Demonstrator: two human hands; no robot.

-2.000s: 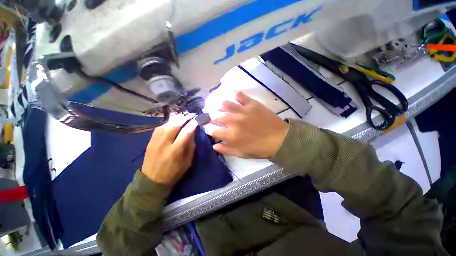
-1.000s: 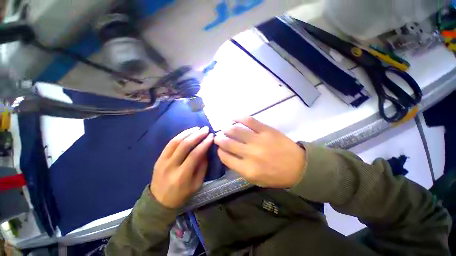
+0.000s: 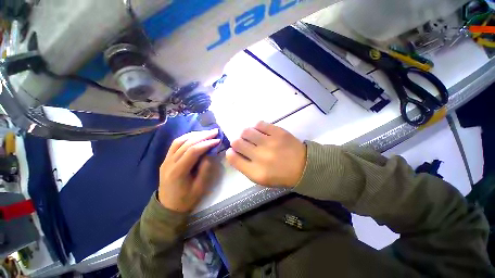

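The navy garment panel lies flat left of the needle, its right end running under my left hand. My left hand holds the panel's edge between thumb and fingers, just in front of the presser foot area. My right hand has its fingers curled, with the fingertips at the same navy edge; whether they pinch it is hidden. A small dark grey block sits beside the foot, above my left fingertips. The white sewing machine head with a blue stripe is over the work.
Right of the needle lie a pale strip and stacked navy strips. Black-handled shears and small metal parts lie farther right. A ruler-marked edge runs along the front. A long navy bundle lies far left.
Both hands have moved from beside the foot toward the front table edge. Since one second ago, my left hand has shifted slightly up and left. The panel's front part has drawn back from the table edge.
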